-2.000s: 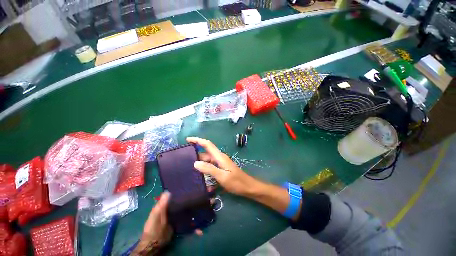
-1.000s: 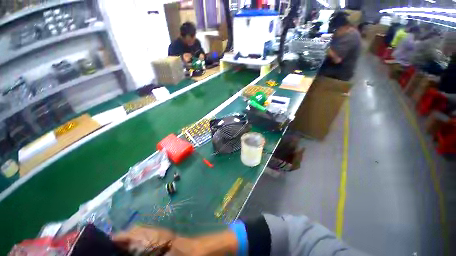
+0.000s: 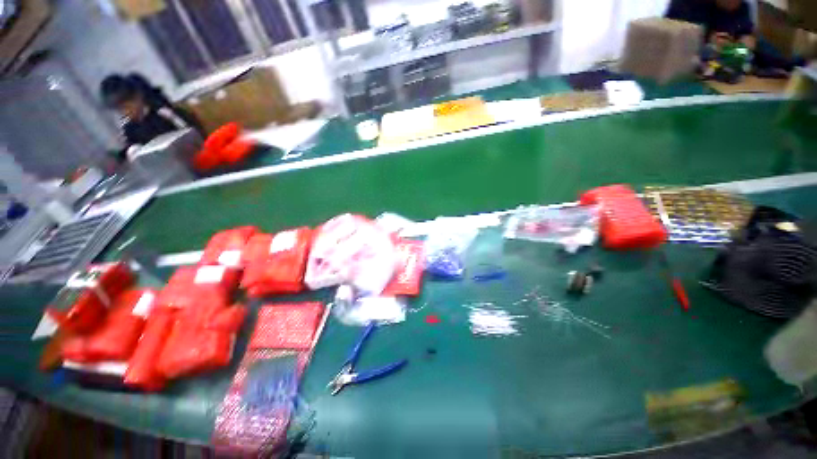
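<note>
Neither of my hands is in view, and the smartphone is not in view. Blue-handled side cutters lie open on the green bench. A pile of thin white cut wires lies right of them, with loose strands beside it. A bunch of blue-and-white wires lies on red bubble wrap at the left. A clear bag with blue wires is behind the wire pile. A yellowish PCB panel lies near the front edge at the right. The picture is blurred.
Red bubble-wrap bags are piled at the left. A lone red bag, a red stick-like tool, the fume fan and the pale pot are at the right. The conveyor runs behind. Two people sit beyond it.
The view swung right, then back left across the bench. My hands and the phone, seen over the bench earlier, are out of the picture. The cutters and blue-and-white wires now show fully.
</note>
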